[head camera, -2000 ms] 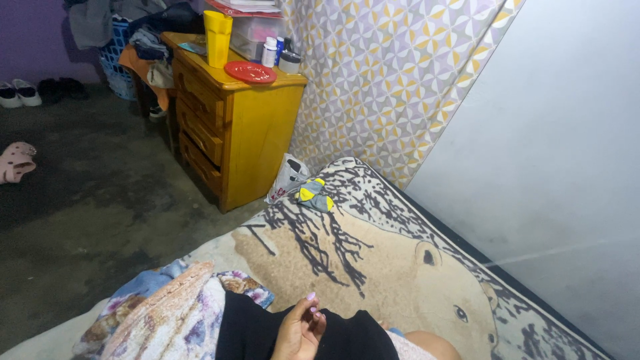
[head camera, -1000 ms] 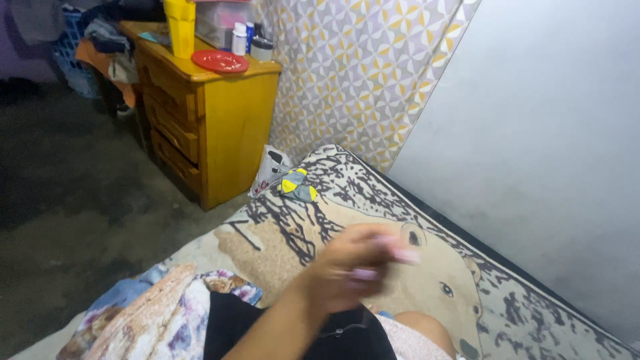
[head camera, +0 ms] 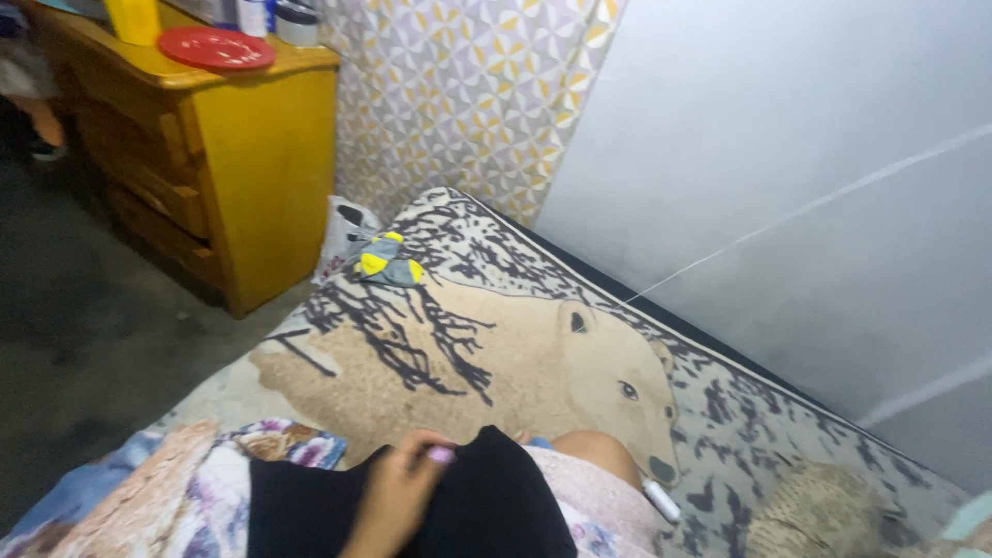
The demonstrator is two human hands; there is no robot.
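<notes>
My left hand (head camera: 403, 480), blurred, lies over a black cloth (head camera: 488, 504) on my lap, its fingers curled and a pink nail showing. Whether the fingers pinch the cloth or something small cannot be told. The cloth spreads to both sides of the hand, over a floral and pink fabric (head camera: 604, 488). A small white cylinder (head camera: 661, 500) lies just right of my bare knee (head camera: 601, 453). Thin pale lines, perhaps thread (head camera: 736, 242), cross the view in front of the wall at the right. My right hand is not in view.
A bed blanket with a bear picture (head camera: 496, 333) extends ahead, with grey and yellow socks (head camera: 391, 263) and a plastic bag (head camera: 341, 232) at its far corner. A wooden drawer unit (head camera: 271, 178) bears a red lid (head camera: 217, 48). A brownish textured bundle (head camera: 821, 511) lies at lower right.
My left hand was raised above the bed a second ago and is now down at the black cloth. The view has shifted, and pale lines now stand out against the wall.
</notes>
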